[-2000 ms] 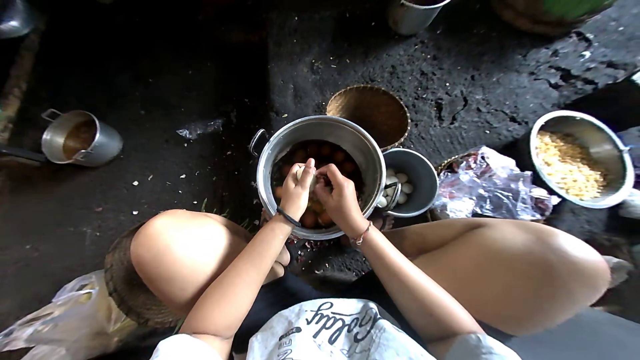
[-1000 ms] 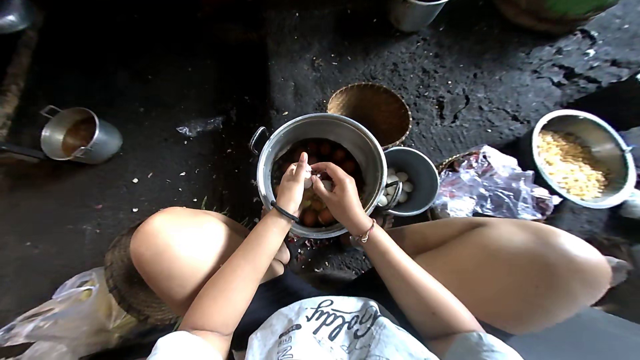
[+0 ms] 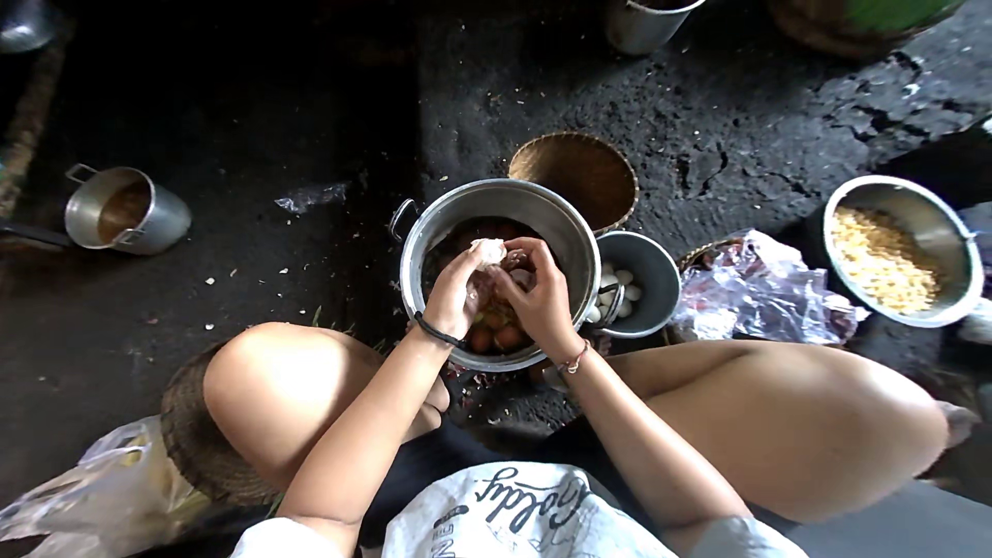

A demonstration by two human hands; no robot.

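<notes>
A large metal pot (image 3: pixel 570 225) with a side handle stands in front of me, holding dark contents with several round brownish-red items (image 3: pixel 508 338). Both hands are over its opening. My left hand (image 3: pixel 459 291) holds a whitish, thin, crumpled-looking piece (image 3: pixel 488 252) between thumb and fingers. Close beside it on the right, my right hand (image 3: pixel 539 291) has its fingers bent around something pale and partly hidden; what it is I cannot tell. Against the pot's right side, a grey bucket (image 3: pixel 659 271) contains several white egg-shaped items (image 3: pixel 630 293) and has a dark handle.
Behind the pot sits a woven basket (image 3: pixel 577 167). Clear plastic bags (image 3: pixel 763 291) and a metal basin of yellowish pieces (image 3: pixel 883 260) are at right. A small pot of brown liquid (image 3: pixel 167 221) stands left. Another metal pot (image 3: pixel 639 27) is at the top; a plastic bag (image 3: pixel 116 488) lies lower left.
The fingers of both hands have shifted over the pot, and more of the whitish piece shows between them. The containers around have stayed in place.
</notes>
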